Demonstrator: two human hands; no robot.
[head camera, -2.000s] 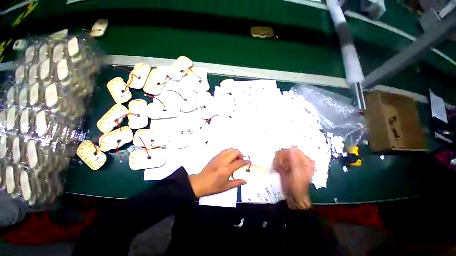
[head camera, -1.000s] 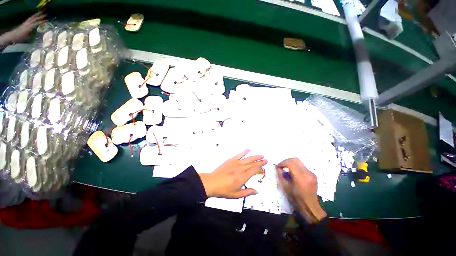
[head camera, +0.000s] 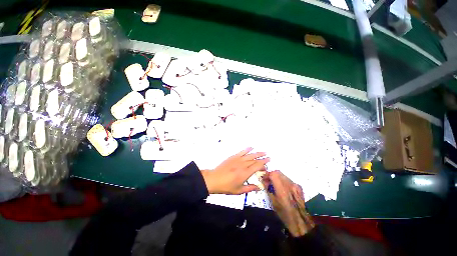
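Note:
My left hand (head camera: 234, 174) lies flat over the white sheets (head camera: 280, 130) with its fingers around a cream-white housing (head camera: 256, 179). The housing is partly hidden under the hand. My right hand (head camera: 284, 192) meets it from the right, its fingertips at the housing. A small dark-blue glint shows at the right fingertips, likely a thin tool, too blurred to tell its shape. Several housings (head camera: 114, 108) with red and dark wires lie left of the sheets, some overlapping the paper.
Clear trays (head camera: 47, 100) filled with cream units stand at far left. Right of the sheets are a crumpled clear bag (head camera: 351, 122), a yellow-black item (head camera: 367, 171) and an open cardboard box (head camera: 408, 142). Beyond the pale rail, two units lie on the green belt (head camera: 225, 30).
My right hand has moved in against the housing beside my left hand. The units on the belt have shifted right in view. The other person's hand seen at upper left is gone.

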